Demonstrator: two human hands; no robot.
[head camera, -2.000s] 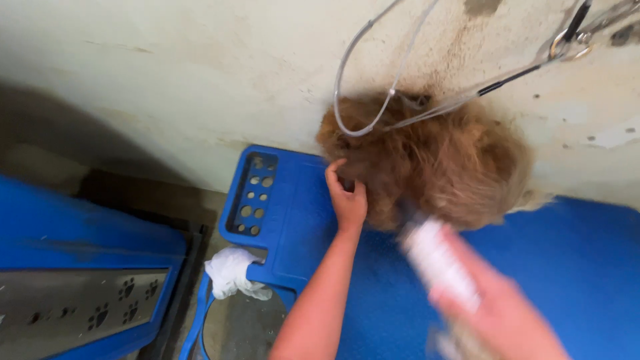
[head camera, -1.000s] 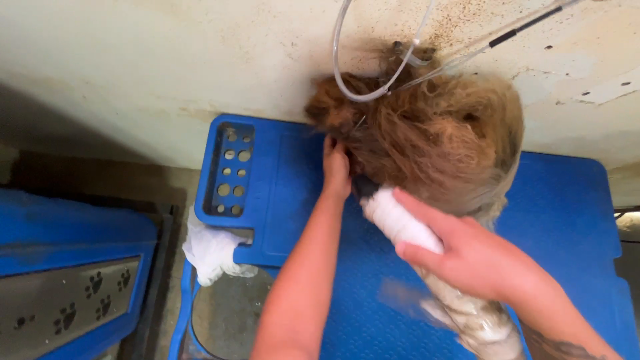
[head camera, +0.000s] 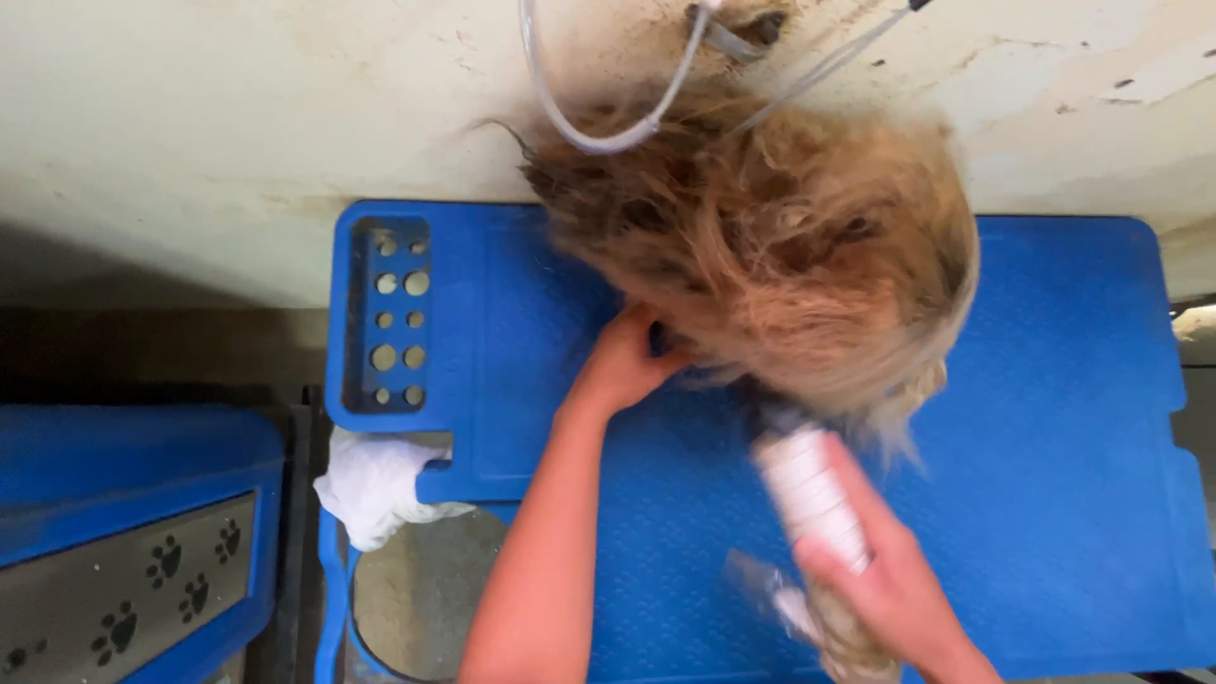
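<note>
A long-haired brown dog (head camera: 779, 256) stands on a blue grooming table (head camera: 1064, 456), its coat blown about. My left hand (head camera: 632, 361) is at the lower left edge of the coat, thumb and finger at the hair; whether it grips a leg or fur is hidden. Wrapped in white tape, the barrel of a dryer hose nozzle (head camera: 812, 494) lies in my right hand (head camera: 874, 560), its dark blurred tip pointed at the dog's underside. Below that hand the hose (head camera: 841, 627) runs down out of view. A clear loop of tube or cable (head camera: 613, 142) hangs over the dog.
A stained wall (head camera: 190, 123) stands right behind the table. At the table's left are a tray with round holes (head camera: 399, 323) and a white cloth or bag (head camera: 370, 484). A blue unit (head camera: 133, 446) with paw prints stands lower left.
The dog's coat is blown into a different shape, and the nozzle now points up at its lower edge rather than toward my left hand. The view has shifted.
</note>
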